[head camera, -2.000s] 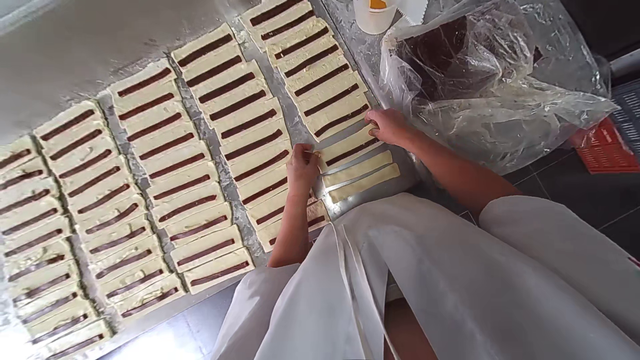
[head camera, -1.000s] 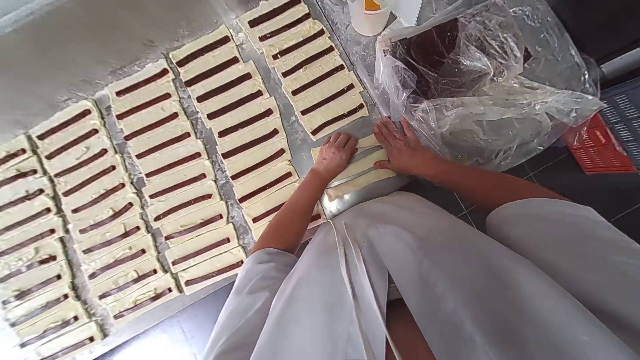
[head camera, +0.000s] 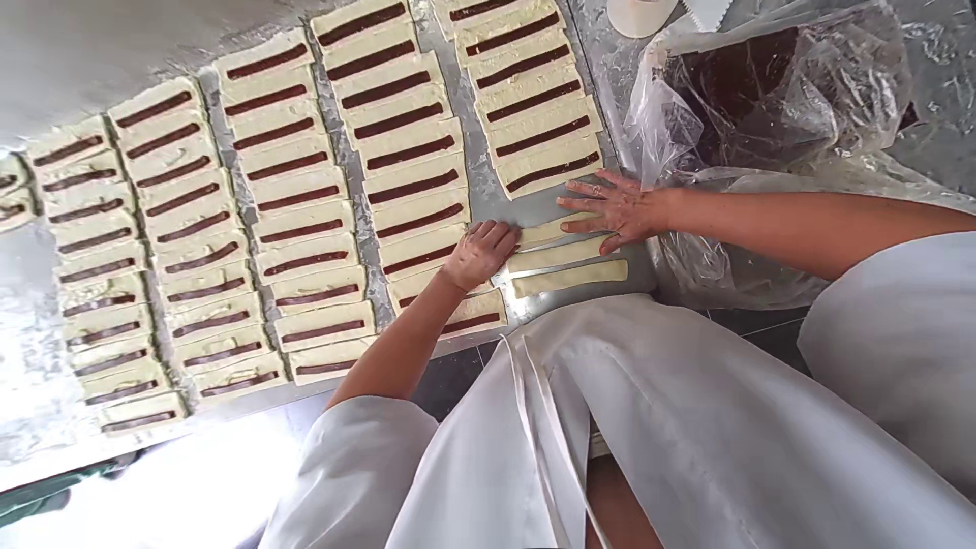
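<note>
Several columns of flat dough pieces, each with a dark brown filling strip, cover the steel table; one filled dough piece (head camera: 553,164) lies just above my hands. Three rolled dough strips lie near my apron: the nearest roll (head camera: 570,279), a middle roll (head camera: 557,255) and a far roll (head camera: 549,231). My left hand (head camera: 482,253) has its fingers curled at the left end of the far roll; whether it grips dough is hidden. My right hand (head camera: 621,207) is spread, its fingers at the right ends of the far and middle rolls.
A clear plastic bag (head camera: 846,99) with a dark brown mass inside lies right of the dough. Beyond it stand a white tub (head camera: 639,15) and a toothed white scraper (head camera: 707,11). The table's front edge runs close to my apron.
Two seconds ago my hands were at the two ends of a filled piece below the right column; a roll lies there now. My right hand has spread its fingers.
</note>
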